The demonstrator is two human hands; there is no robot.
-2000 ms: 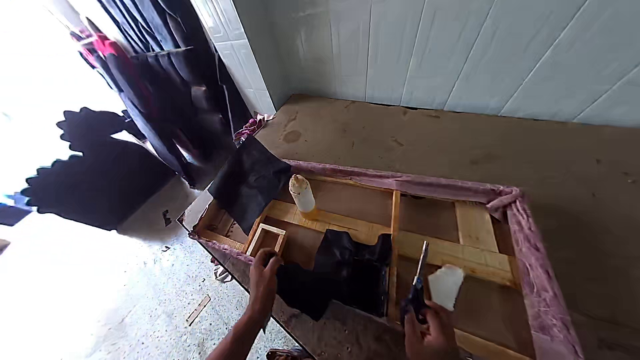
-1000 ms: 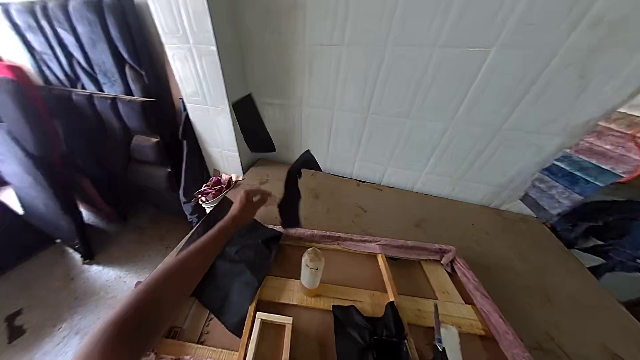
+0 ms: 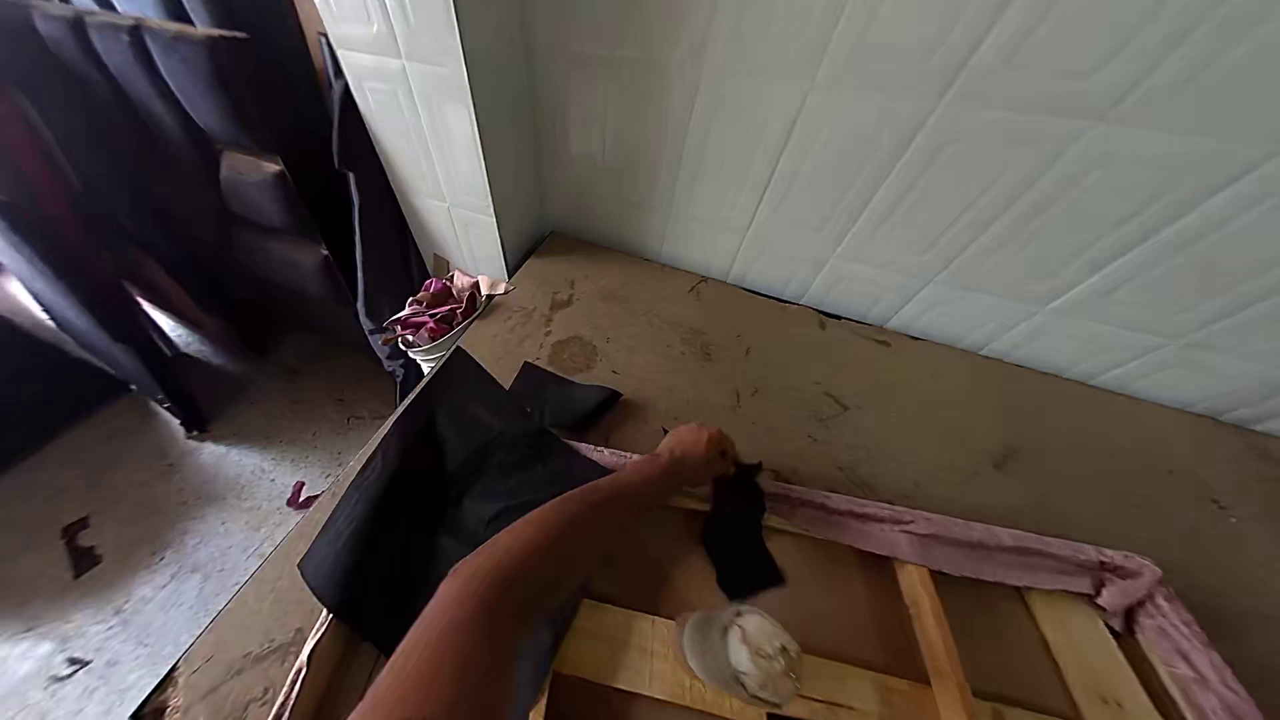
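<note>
My left hand (image 3: 700, 452) reaches over the far rail of a wooden frame (image 3: 630, 645), pinching a small strip of black cloth (image 3: 740, 535) that hangs from its fingers. Pink fabric (image 3: 930, 540) wraps the frame's outer rails. A large black cloth sheet (image 3: 450, 480) lies over the frame's left end, left of my forearm, with a smaller black piece (image 3: 565, 395) beyond it on the table. A whitish plastic bottle (image 3: 740, 652) stands near the frame's middle crosspiece, below the hanging strip. My right hand is out of view.
The brown worktable (image 3: 850, 410) runs along a white panelled wall (image 3: 900, 170). A white container of pink and red fabric scraps (image 3: 440, 315) stands at the table's left corner. Dark padded pieces (image 3: 230, 180) lean at the left, and scraps lie on the floor (image 3: 230, 500).
The view has swung left. Two seconds ago my right hand held scissors at the frame; now it is out of view. My left hand has moved from the small wooden piece and now holds black cloth.
</note>
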